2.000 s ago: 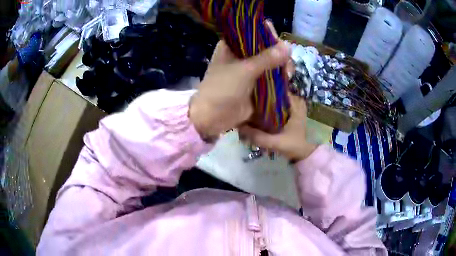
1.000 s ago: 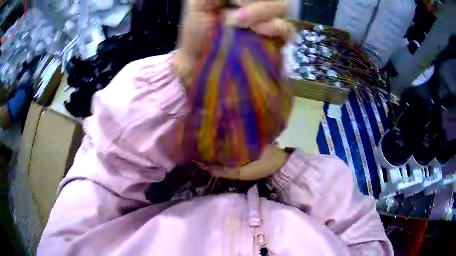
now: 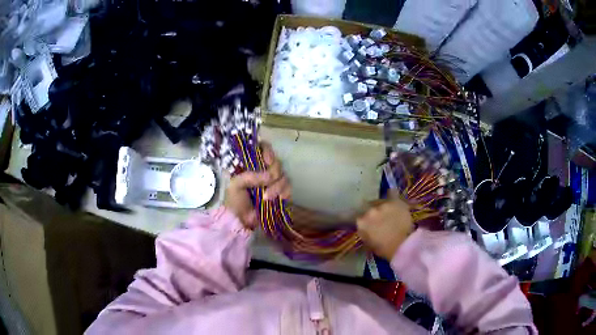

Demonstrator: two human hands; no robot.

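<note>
A thick bundle of purple, yellow and red wire leads (image 3: 300, 237) hangs in a curve between my hands, low over the worktop. My left hand (image 3: 258, 186) is closed around its left end, below a cluster of small white connector plugs (image 3: 230, 141). My right hand (image 3: 385, 226) is closed around its right end; more leads with small silvery tips fan out beyond it and look blurred. A white housing with a round cup (image 3: 192, 184) lies on the worktop just left of my left hand.
An open cardboard box (image 3: 327, 124) behind holds white caps and silvery parts with leads. Black cups (image 3: 137, 72) are heaped at left, beside white plastic pieces (image 3: 40, 75). White housings with black cups (image 3: 493, 208) stand at right. A brown carton (image 3: 26, 262) is at lower left.
The bundle was upright and bunched between my hands; it is now lower and stretched sideways, with my hands farther apart. The white housing and more of the box have come into view.
</note>
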